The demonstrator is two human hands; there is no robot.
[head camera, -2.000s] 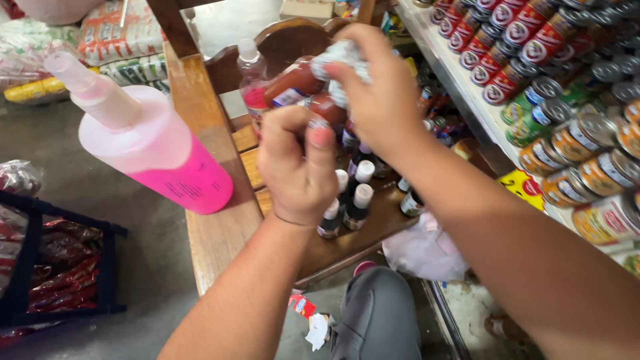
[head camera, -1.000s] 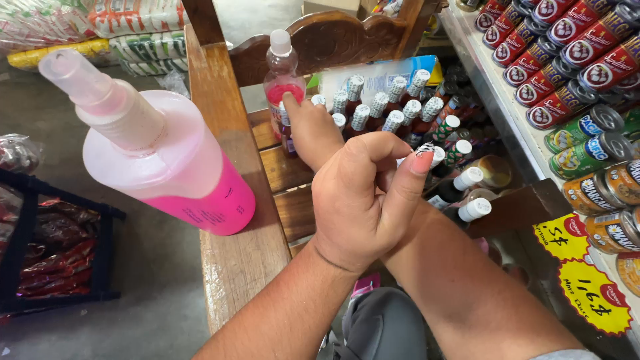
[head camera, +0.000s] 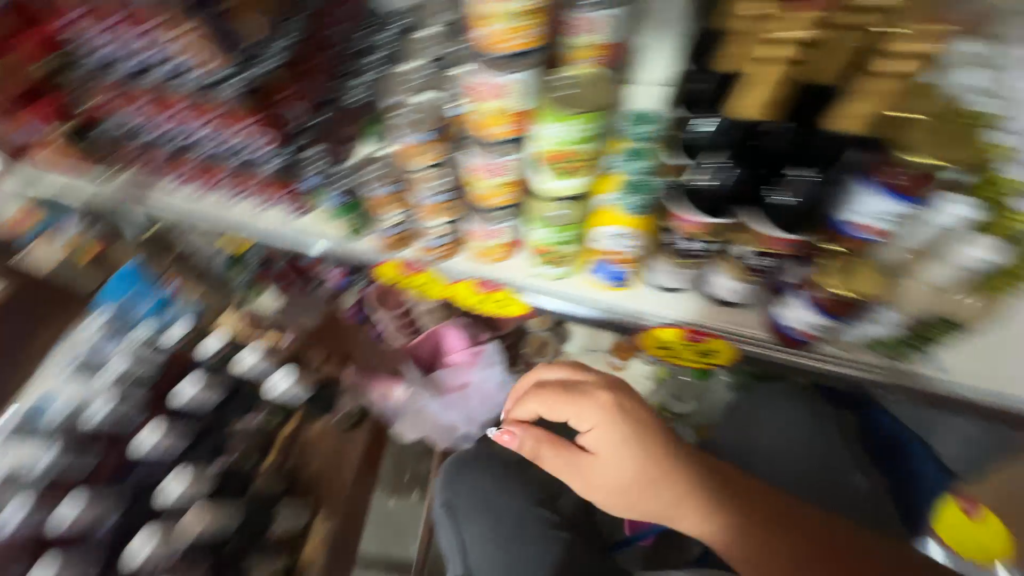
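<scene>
My right hand (head camera: 588, 440) reaches in from the lower right, above my grey-clad knee (head camera: 520, 512). Its fingers are curled and the thumb tip lies near the index fingertip, with nothing visible between them. Nearest to it, on the left, is a pink and whitish plastic bag (head camera: 448, 384). My left hand is out of view. At the lower left, many dark bottles with pale caps (head camera: 196, 392) stand close together, strongly blurred.
A white shelf (head camera: 552, 292) crosses the view, loaded with stacked cans (head camera: 492, 172) and dark-lidded jars (head camera: 708, 192). Yellow price tags (head camera: 688, 346) hang along its edge. A brown wooden edge (head camera: 352, 488) borders the bottles. Beside them lies something blue (head camera: 132, 292).
The view has swung far to the right, toward the shelf. My right hand has come away from the bottle of pink liquid. My left hand and the pink spray bottle have left the view.
</scene>
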